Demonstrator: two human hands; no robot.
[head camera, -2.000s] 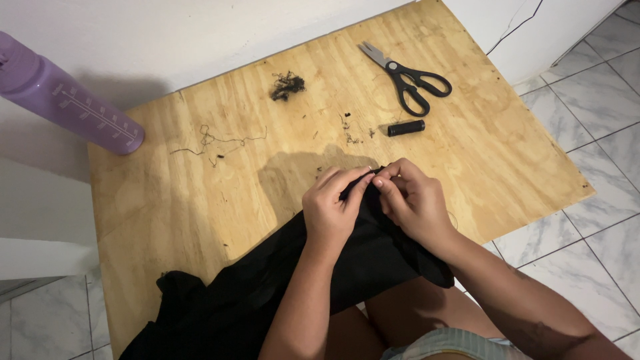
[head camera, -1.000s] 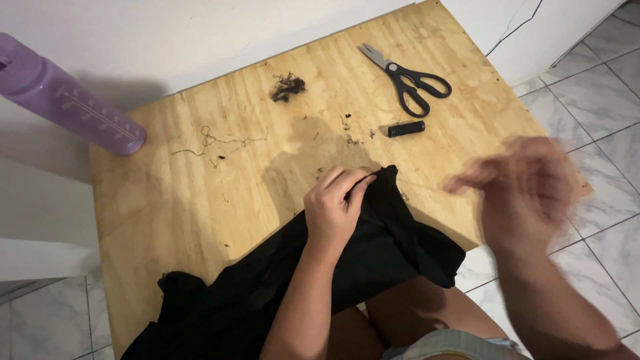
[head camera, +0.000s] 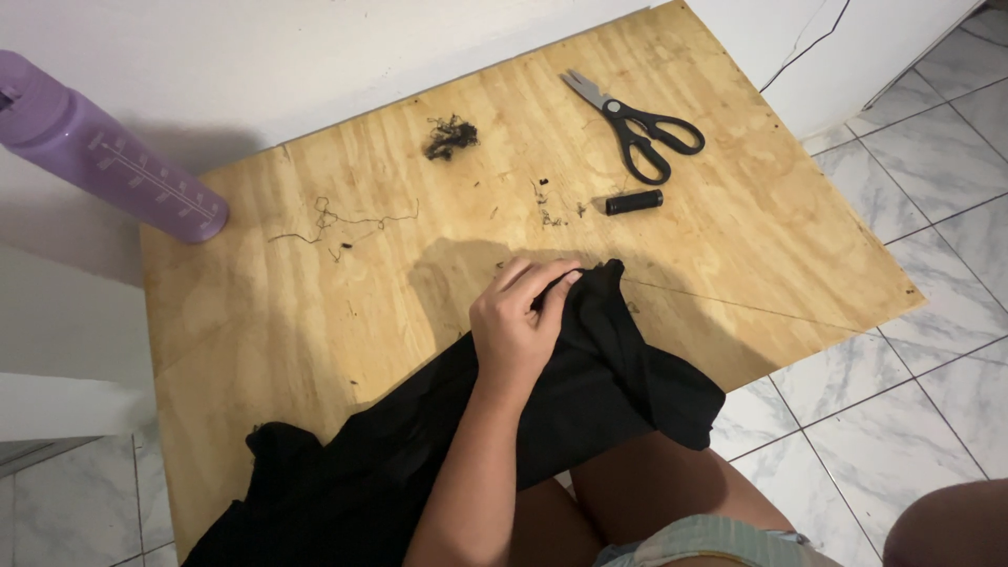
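My left hand (head camera: 524, 311) pinches the upper edge of a black cloth garment (head camera: 583, 394) between thumb and fingers. The cloth spreads over the front of the table and my lap. A thin dark thread (head camera: 732, 299) runs from the cloth toward the right, past the table's edge. My right hand is outside the view; only a part of that arm shows at the bottom right corner. Beyond the cloth lie a small black spool or tube (head camera: 635, 202), black-handled scissors (head camera: 630, 126) with their blades nearly closed, and a tangle of dark thread (head camera: 451, 138).
A purple plastic bottle (head camera: 118, 157) stands at the left end of the plywood table (head camera: 827, 260). Loose thread (head camera: 354, 220) and small dark scraps (head camera: 551, 216) lie on the wood. A white wall is behind, and marble-patterned floor tiles (head camera: 929, 386) are at the right.
My right hand was at the cloth beside my left hand, then swung away to the right and is now out of view. My left hand has kept its hold on the cloth.
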